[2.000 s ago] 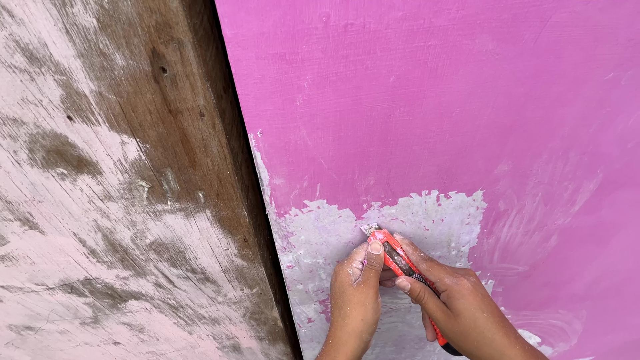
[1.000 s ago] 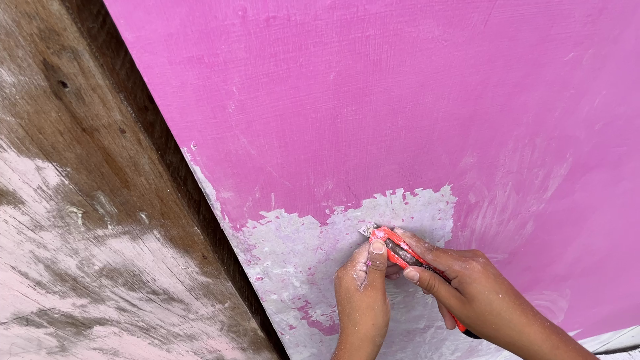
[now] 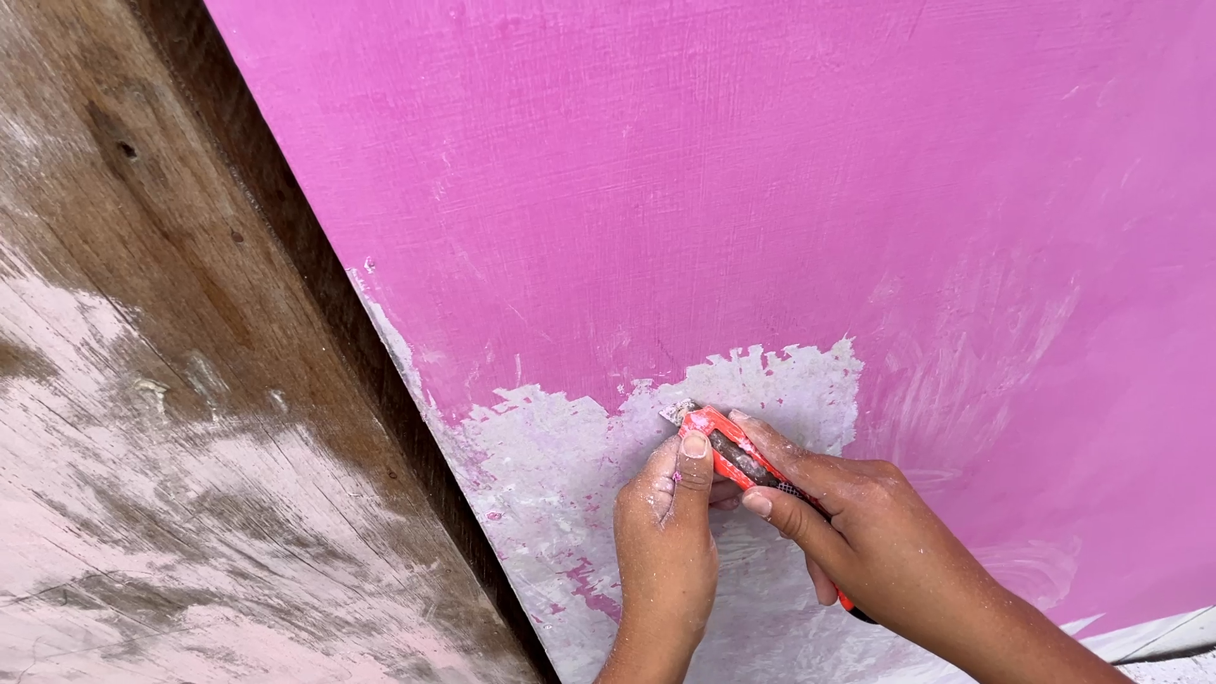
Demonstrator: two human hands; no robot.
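Both hands hold a red and black utility knife (image 3: pixel 741 460) over a pink painted panel (image 3: pixel 665 190). My left hand (image 3: pixel 670 532) pinches the knife's front end, its thumb on the red body just behind the short blade (image 3: pixel 678 412). My right hand (image 3: pixel 855 532) grips the handle from the right. The blade lies at the upper part of a pale scraped patch (image 3: pixel 541 456), where the pink coat is gone and its edge is ragged. Pale dust and paint specks cover both hands. Whether the blade touches the surface cannot be told.
A brown wooden post (image 3: pixel 237 285) runs diagonally at the left, with a dark gap between it and the panel. Left of it is a worn, pale pink wooden surface (image 3: pixel 190 532). At the bottom right the panel's pale lower edge (image 3: pixel 1149 627) shows.
Both hands keep the same hold on the knife throughout. The view has shifted somewhat. No plain growth of the scraped patch shows.
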